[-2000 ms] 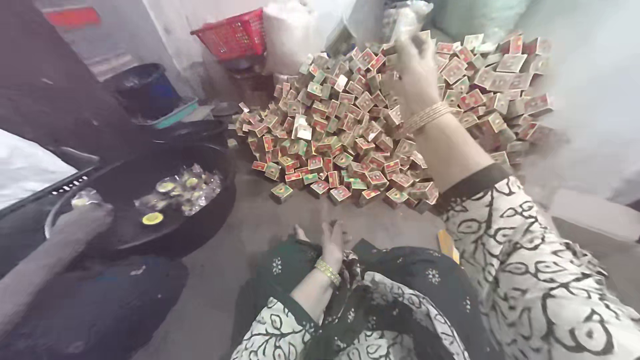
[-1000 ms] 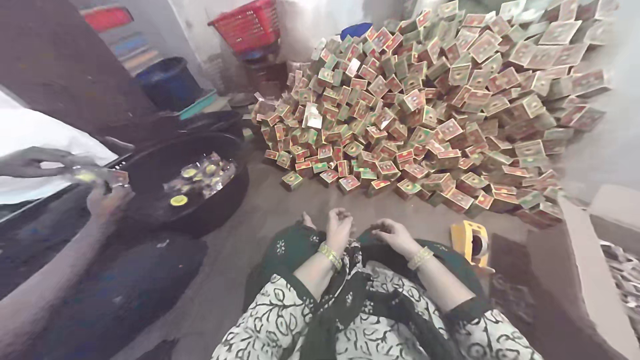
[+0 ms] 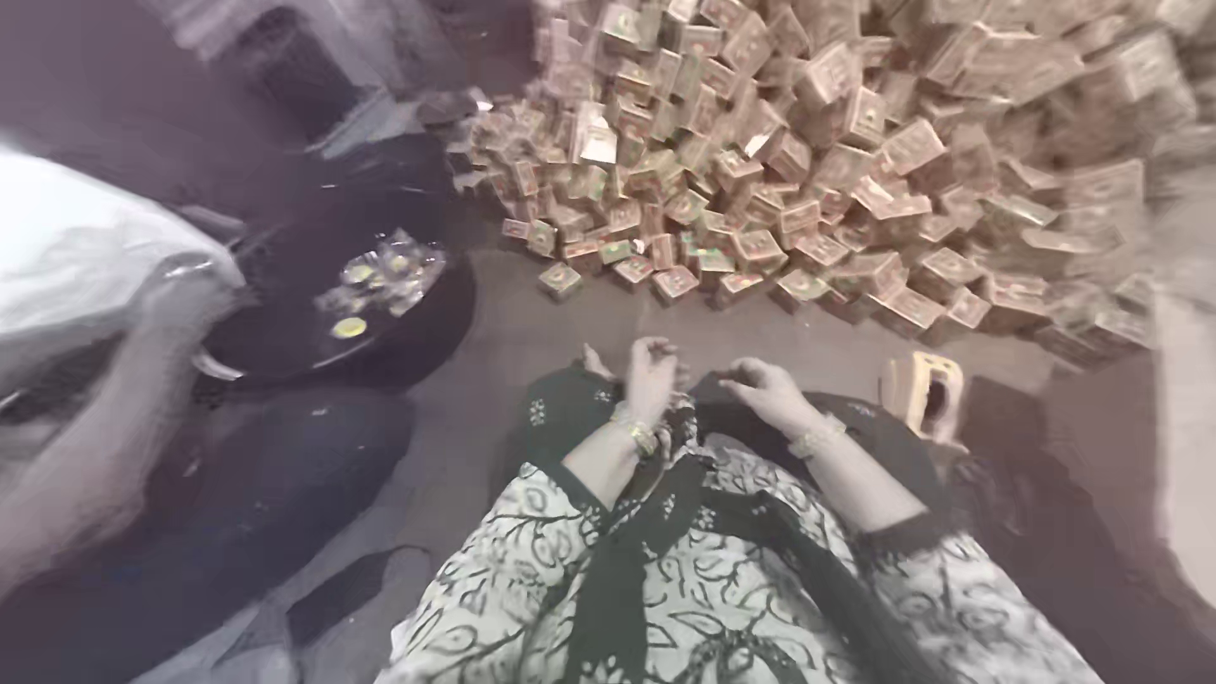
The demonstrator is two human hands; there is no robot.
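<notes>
My left hand (image 3: 652,378) is over my lap with its fingers curled; whether it holds something small cannot be made out. Opposite it, a short gap away, my right hand (image 3: 760,385) points inward with bent fingers, and nothing shows clearly in it. Both wrists wear bangles. Beyond the hands lies a large heap of small printed cardboard boxes (image 3: 757,249). A yellow object with a dark opening (image 3: 935,394), possibly a tape dispenser, stands on the floor right of my knee.
At the left, a co-worker's arm (image 3: 104,446) and hand reach beside a wide dark basin (image 3: 380,366). Clear plastic packets (image 3: 399,271) and a yellow round piece (image 3: 349,328) lie in the basin. A pale edge runs along the far right.
My right hand was at the heap two seconds ago and is now over my lap, near my left hand. The co-worker's hand has moved. The view has tilted down.
</notes>
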